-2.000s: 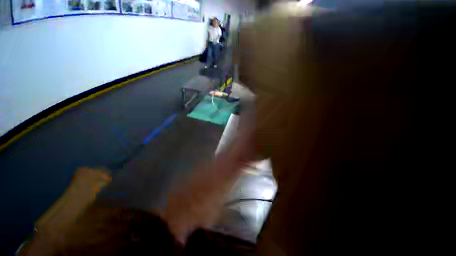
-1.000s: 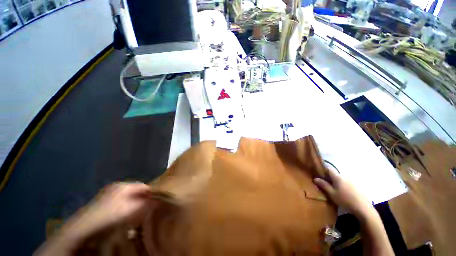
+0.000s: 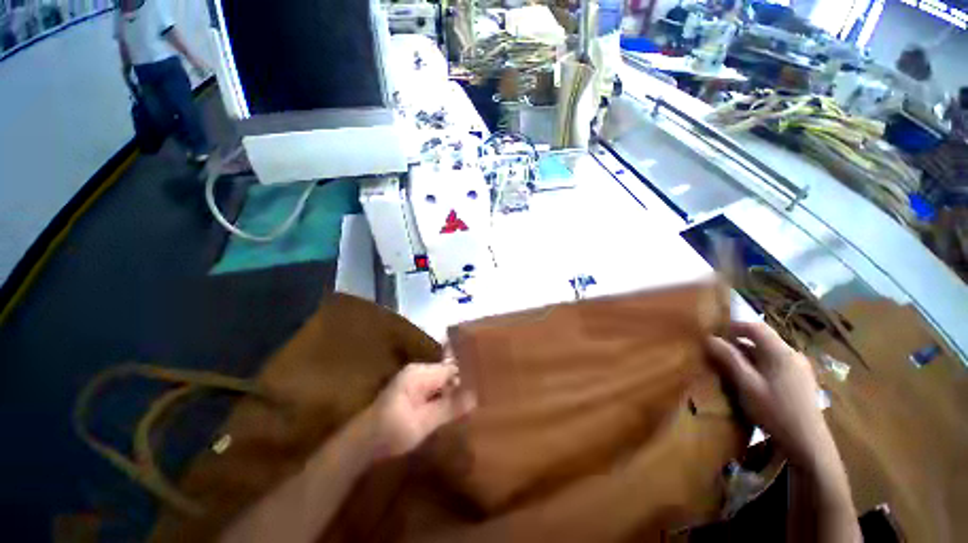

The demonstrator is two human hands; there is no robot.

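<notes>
A brown fabric bag [image 3: 578, 382] is spread between my hands in front of the sewing machine head [image 3: 451, 217], which has a red three-diamond logo. My left hand [image 3: 419, 403] pinches the left end of a folded panel edge. My right hand [image 3: 759, 371] holds its right end, slightly blurred. The panel's top edge is stretched across, below and right of the needle area [image 3: 451, 288]. More bag cloth with looped handles [image 3: 159, 408] hangs at the left, with a small pale tag [image 3: 221, 444] on it.
A dark control screen [image 3: 308, 53] stands behind the machine at left. A teal cloth [image 3: 287, 225] lies below it. A small dark tool [image 3: 583, 285] lies on the white table [image 3: 626, 249]. Brown bags [image 3: 902, 424] lie at right. A person [image 3: 159, 74] is in the aisle at upper left.
The bag has turned and shifted, so a folded panel edge now spans between my hands. My left hand has moved right and up. The handles and a person have come into view at left.
</notes>
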